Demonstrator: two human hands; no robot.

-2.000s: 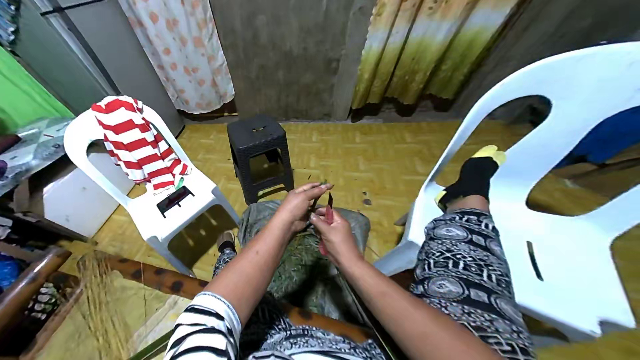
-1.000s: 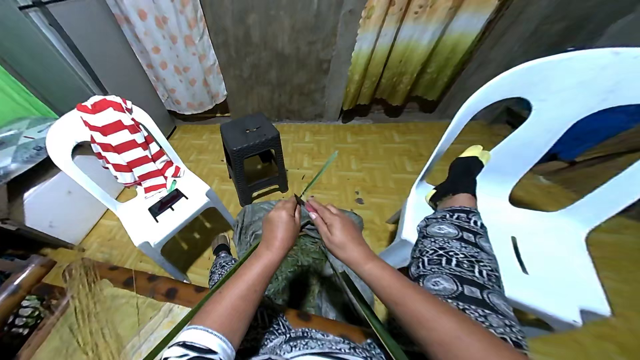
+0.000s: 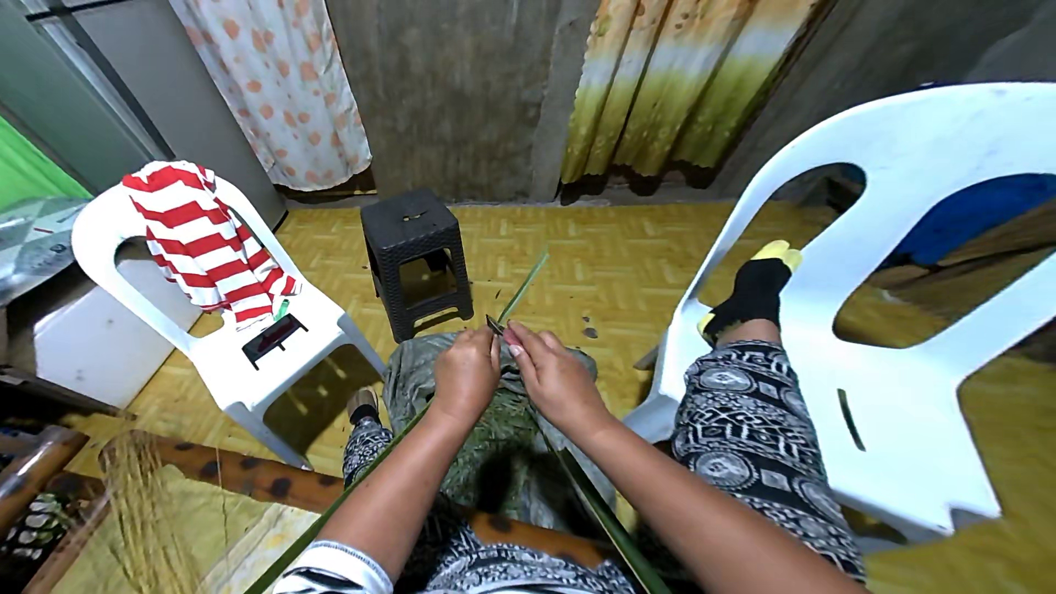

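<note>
My left hand (image 3: pixel 467 375) and my right hand (image 3: pixel 554 375) are nearly together at the centre, above an open grey sack (image 3: pixel 412 363) holding green plant shavings (image 3: pixel 511 429). A small dark blade (image 3: pixel 495 324) shows between the fingertips, its handle mostly hidden by my right hand. A narrow green leaf strip (image 3: pixel 525 285) sticks up beyond the fingers. My left hand pinches a long green leaf (image 3: pixel 309 532) that seems to run back beneath the left forearm; its path is partly hidden. Another split green leaf (image 3: pixel 606 516) trails below my right forearm.
A black plastic stool (image 3: pixel 412 227) stands ahead. On the left white chair (image 3: pixel 272 371) are a red-and-white striped cloth (image 3: pixel 206 239) and a dark object (image 3: pixel 275 340). My socked foot (image 3: pixel 751 293) rests on the right white chair (image 3: pixel 891 412). Dry fibres (image 3: pixel 148 511) lie lower left.
Two seconds ago my hands were closer together with a red-handled tool in the right one. The green strip beyond the fingertips shows in the later two frames.
</note>
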